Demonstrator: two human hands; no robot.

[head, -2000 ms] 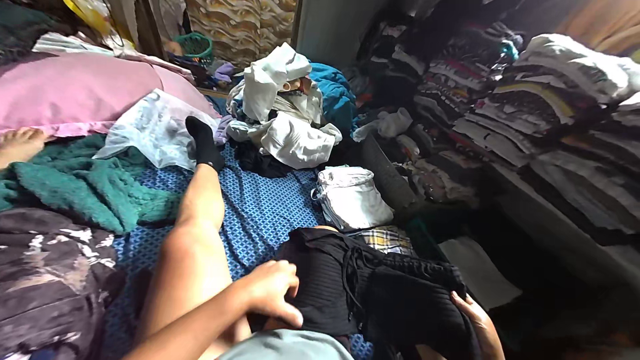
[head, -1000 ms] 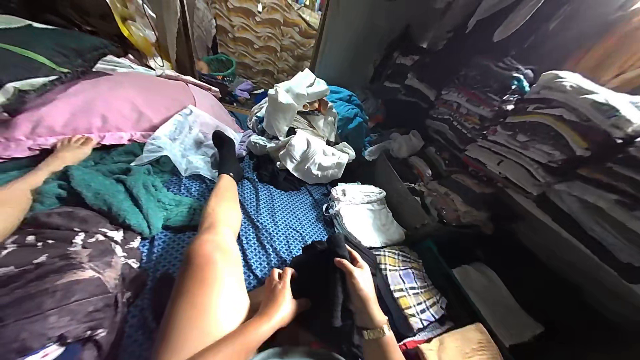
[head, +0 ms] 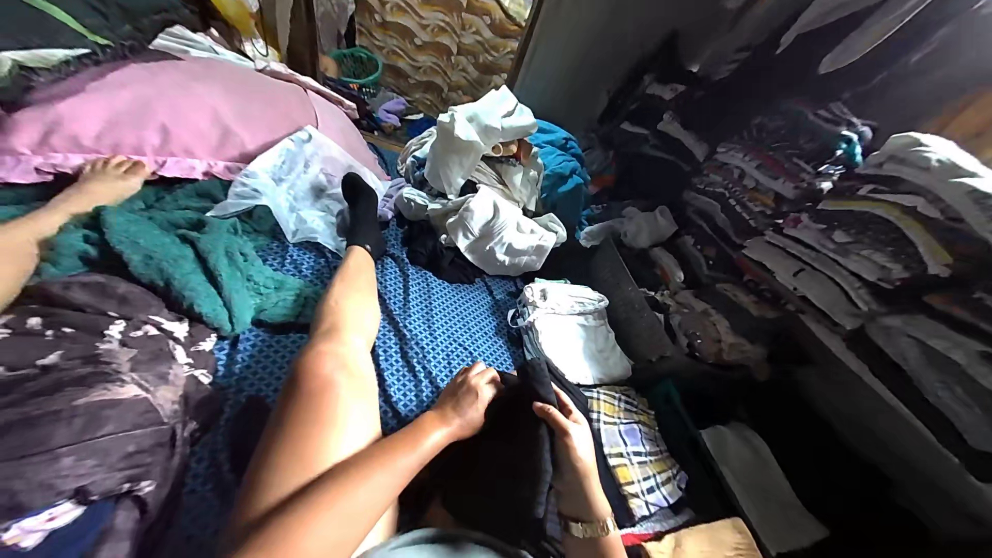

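A black garment (head: 496, 465) lies across my lap, partly folded over. My left hand (head: 469, 399) has its fingers closed on the garment's upper left edge. On the right side, my right hand (head: 570, 438), with a watch or bracelet at the wrist, grips the folded layer, thumb on top. Just beyond my right hand sits a folded white garment (head: 577, 333) with a drawstring. A yellow, white and dark plaid cloth (head: 632, 446) lies right of my right hand, with a tan folded cloth (head: 705, 540) below it.
A heap of white clothes (head: 496, 209) stands farther back on the blue patterned sheet (head: 434, 325). Stacks of folded clothes (head: 837, 240) fill shelves at the right. A pink pillow (head: 170, 108), green blanket (head: 186, 248) and dark printed cloth (head: 93, 395) lie at the left.
The black garment was spread wide two seconds ago and is now folded narrower. My right hand has moved left with its edge, uncovering more of the plaid cloth.
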